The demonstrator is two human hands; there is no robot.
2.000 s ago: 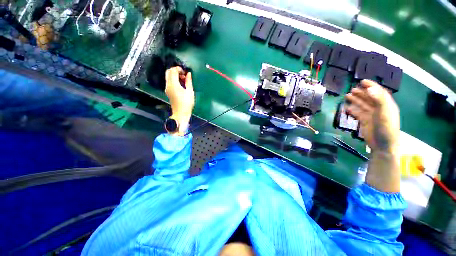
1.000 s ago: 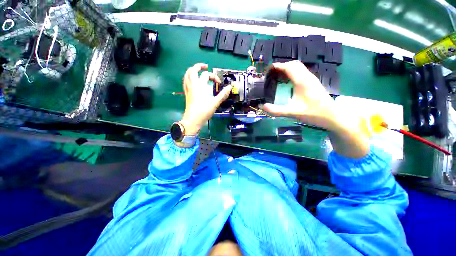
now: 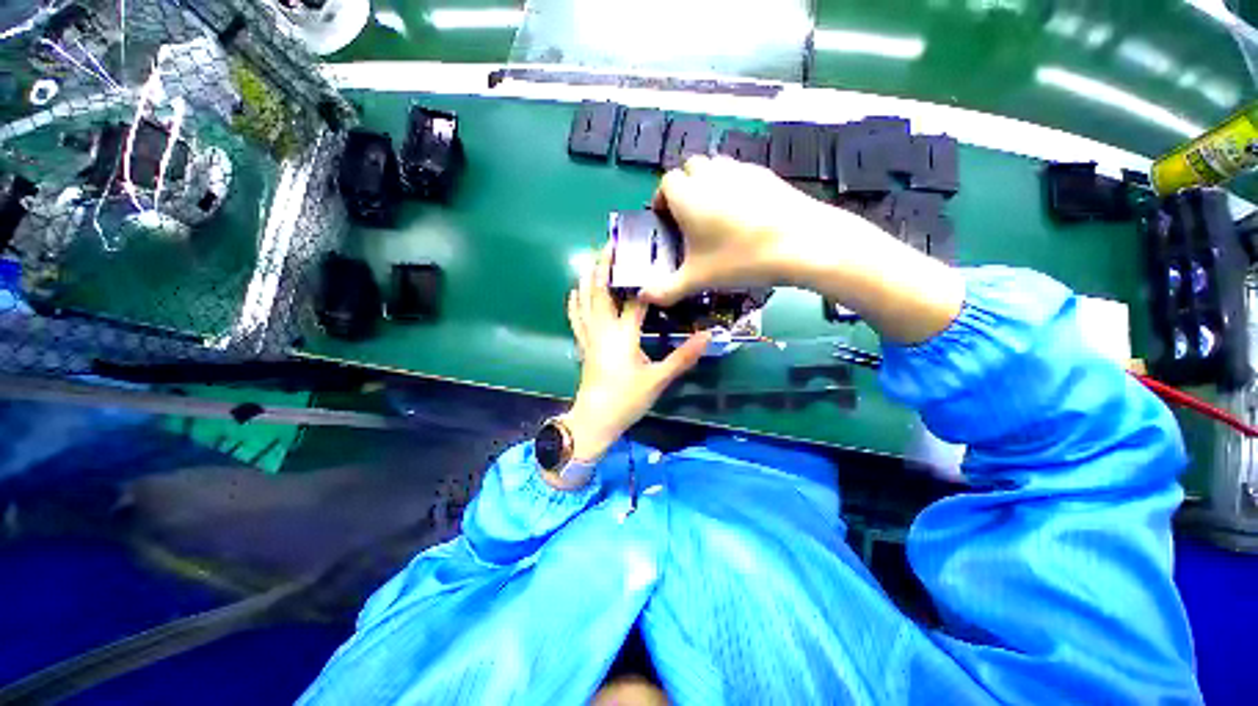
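Note:
The wired unit [image 3: 717, 320] lies on the green mat in front of me, largely hidden under my hands. My right hand [image 3: 724, 228] grips a black plastic cover [image 3: 643, 251] with a narrow slot, at the unit's left end. My left hand [image 3: 614, 345] holds the unit's left side, with its thumb along the near edge. A short lead wire [image 3: 773, 342] shows at the unit's right. Whether the cover is seated on the unit cannot be told. Tweezers [image 3: 855, 355] lie on the mat by my right sleeve.
More black covers [image 3: 872, 155] lie in a row behind the unit. Black housings [image 3: 348, 294] stand at left beside the clear grid curtain [image 3: 297, 207]. At right are a black moulded tray [image 3: 1193, 290], a yellow-green can [image 3: 1207, 149] and a red handle [image 3: 1197, 400].
My right hand has moved from the unit's right end across to its left end with a black cover. My left hand has shifted lower around the unit. My right sleeve now covers much of the white sheet.

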